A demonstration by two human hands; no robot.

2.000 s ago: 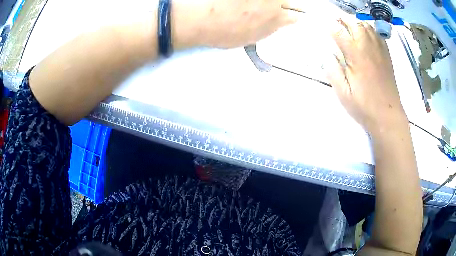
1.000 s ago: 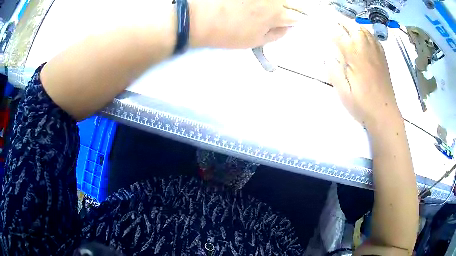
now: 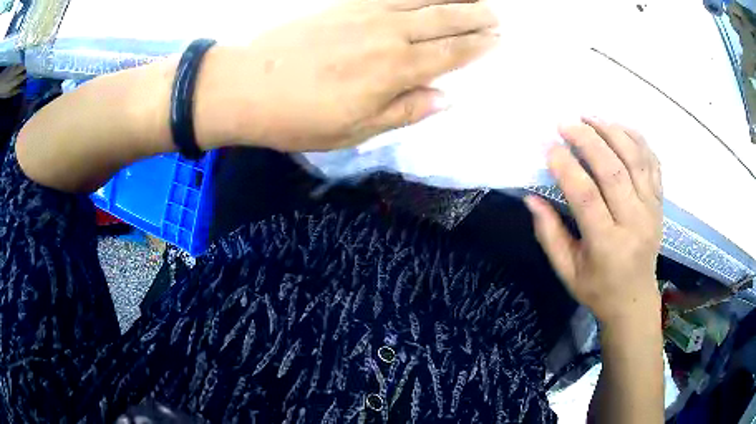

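A white, overexposed fabric piece (image 3: 497,137) lies on the white table, and its blurred front edge hangs over the ruler-marked table edge. My left hand (image 3: 331,79) lies flat across the fabric with its palm down, fingers pointing right and thumb a little apart. My right hand (image 3: 609,211) is at the fabric's right front part. Its fingertips are over the cloth, and its thumb is apart from them, just below the cloth's edge. The border between cloth and table is mostly washed out.
The table's ruler edge (image 3: 709,248) shows at right. A blue plastic crate (image 3: 166,195) is below the table at left. Another person's hand (image 3: 12,80) shows at the far left edge. A thin dark curved line crosses the tabletop at upper right. White cloth (image 3: 580,397) lies low at right.
The view has shifted and the machine parts are out of it. Both hands are nearer the table's front edge. The fabric now hangs over that edge, and my right hand's thumb has spread from its fingers.
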